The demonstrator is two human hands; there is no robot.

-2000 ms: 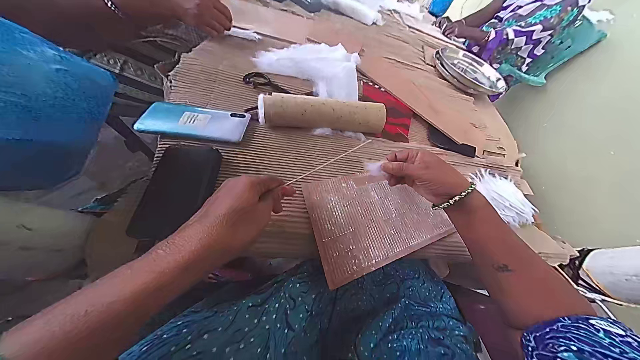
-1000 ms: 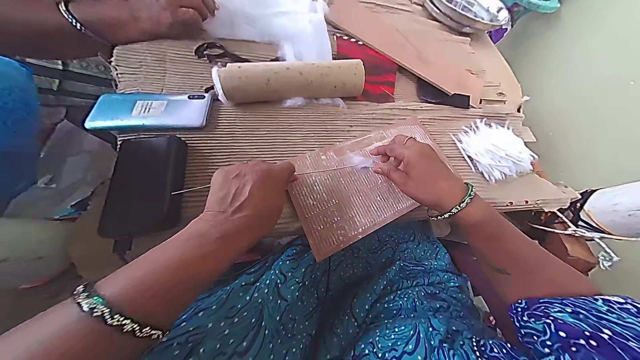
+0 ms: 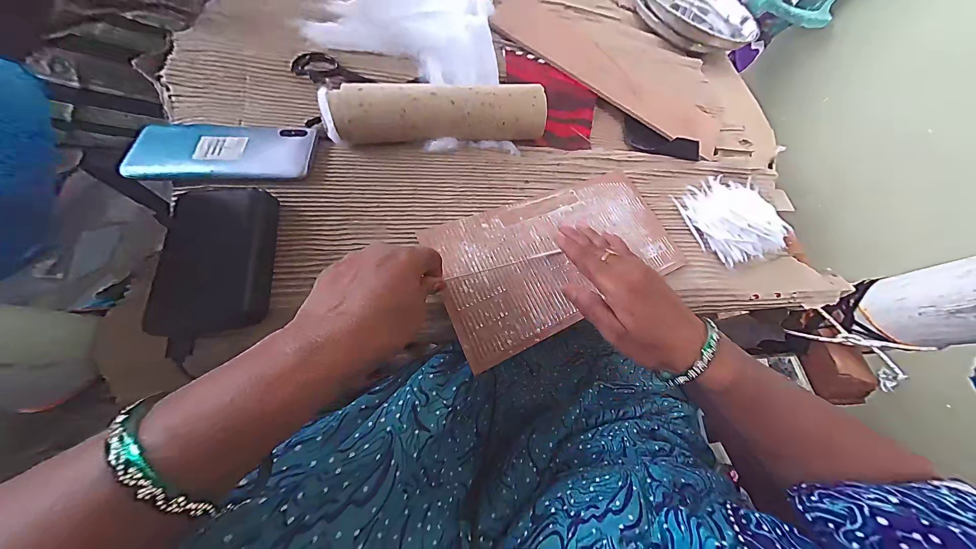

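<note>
My left hand [image 3: 377, 297] is closed on one end of a thin stick [image 3: 499, 265], which lies across a brown ribbed board [image 3: 526, 297]. The fingers of my right hand [image 3: 621, 293] are extended over the stick's other end, palm down on the board; whether cotton lies under them is hidden. The board rests tilted between the table edge and my lap. Right of it, on the corrugated cardboard, lies a pile of thin white cotton wicks [image 3: 736, 221].
Beyond the board lie a cardboard tube roll [image 3: 438, 113], white cotton [image 3: 450, 34], black-handled scissors [image 3: 320, 67], a red and black cloth [image 3: 553, 99] and steel plates [image 3: 701, 21]. A phone [image 3: 217, 152] and a black case [image 3: 213, 259] are at left. A white pipe [image 3: 926, 301] stands right.
My right hand has gone from pinching white cotton at the stick to lying flat with fingers extended on the board. The other person's hand has left the view, which has shifted.
</note>
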